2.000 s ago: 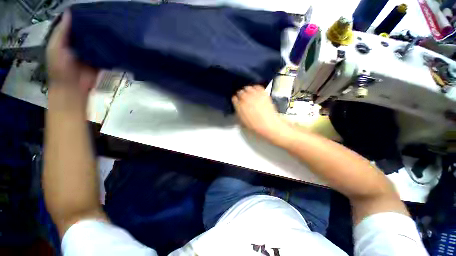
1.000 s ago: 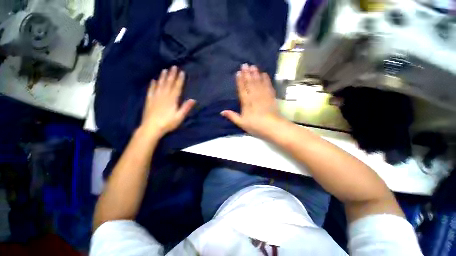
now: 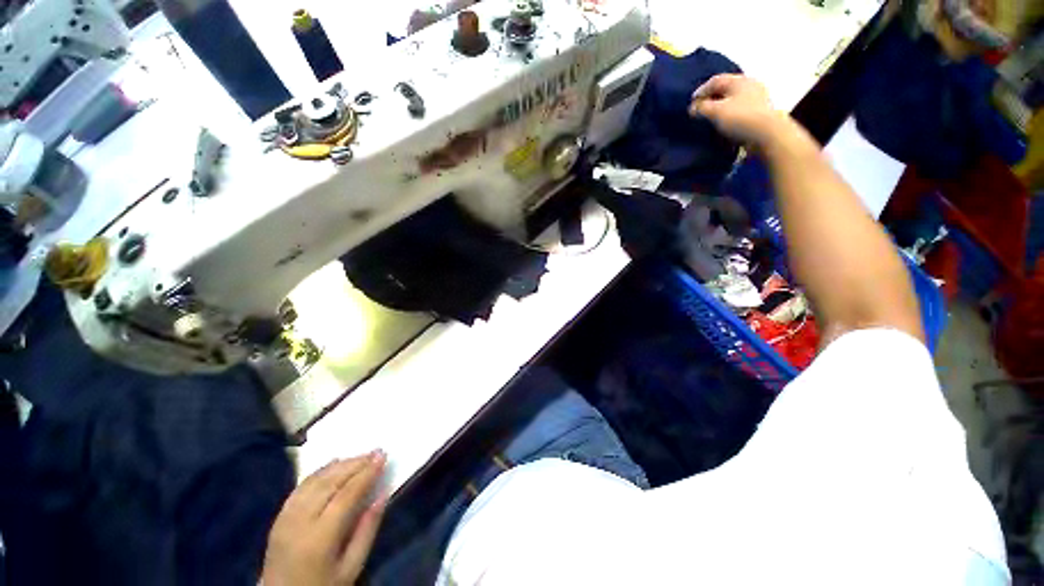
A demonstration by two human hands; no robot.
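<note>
A large navy garment piece (image 3: 149, 458) lies at the left, partly under the needle end of the sewing machine (image 3: 424, 149). My left hand (image 3: 330, 515) rests at the table's front edge beside the garment, holding nothing. My right hand (image 3: 733, 105) is at the machine's far right end, over a navy cloth heap (image 3: 675, 115). Its fingers are curled; whether they pinch the cloth cannot be told. A stack of black-navy cut pieces (image 3: 441, 263) lies under the machine arm.
A blue plastic crate (image 3: 733, 326) with red and white scraps stands right of the table. Dark thread cones (image 3: 232, 57) stand behind the machine. A yellow-gold spool (image 3: 78, 263) sits on its left end. A person's hand (image 3: 973, 23) shows at the top right.
The view has swung right. My right hand has left the garment and reached to the machine's right end. My left hand has come off the garment to the table edge.
</note>
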